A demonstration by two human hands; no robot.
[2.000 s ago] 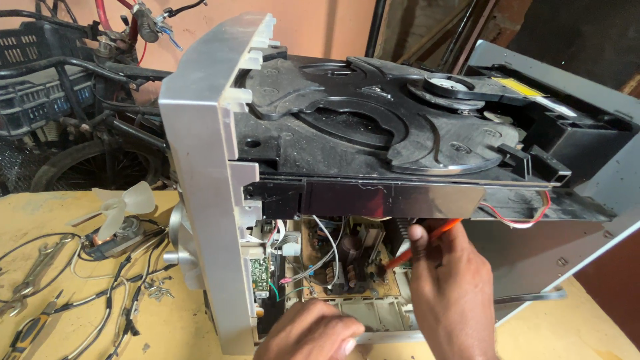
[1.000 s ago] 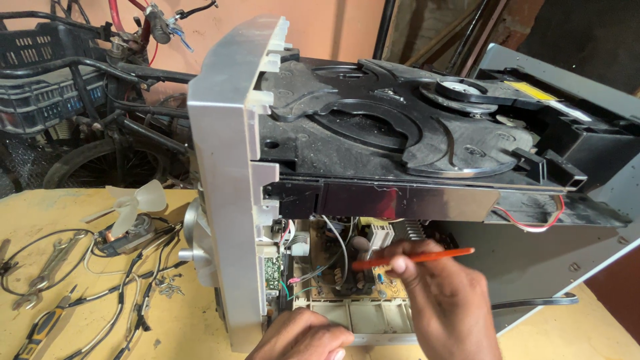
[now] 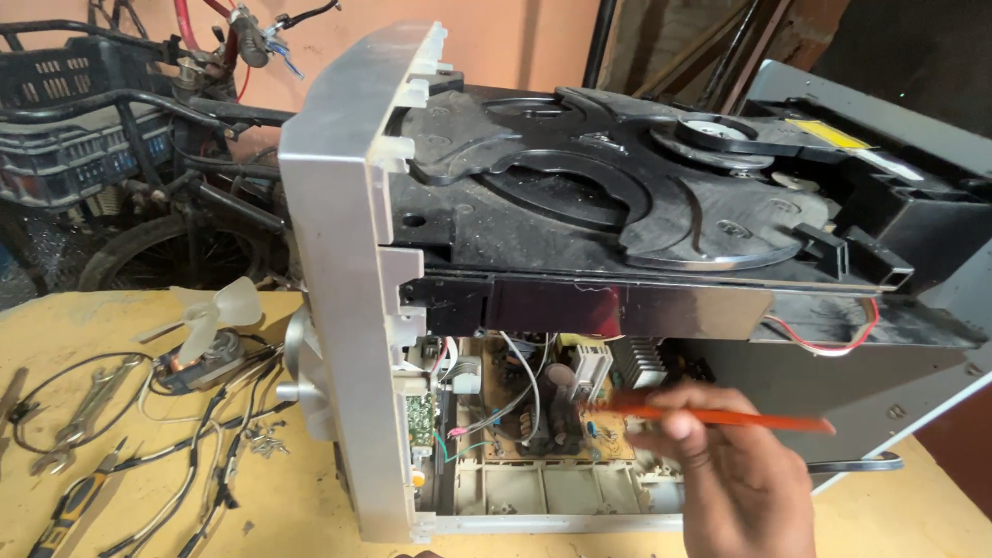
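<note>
My right hand (image 3: 721, 457) grips a slim orange-handled tool (image 3: 744, 419), probably a brush, across its fingers. The tool's blurred tip lies over the circuit board (image 3: 612, 438) inside an opened stereo unit with a silver front panel (image 3: 333, 256). A black disc-changer mechanism (image 3: 581, 186) covers the upper part, above the board, its capacitors and a white finned heat sink (image 3: 593, 368). Thin wires (image 3: 531, 380) hang over the board. Of my left hand (image 3: 418, 555) only a sliver of fingertip shows at the bottom edge; what it touches is hidden.
On the yellow tabletop left of the unit lie a small motor with a white fan blade (image 3: 213, 314), wrenches (image 3: 93, 407), a yellow-black hand tool (image 3: 77, 500), cables (image 3: 221, 465) and loose screws (image 3: 267, 439). A bicycle (image 3: 194, 225) with a black crate (image 3: 70, 147) stands behind.
My left hand has dropped from the unit's lower edge almost out of view. My right hand has moved from under the mechanism's edge to lower over the board, still with the orange tool.
</note>
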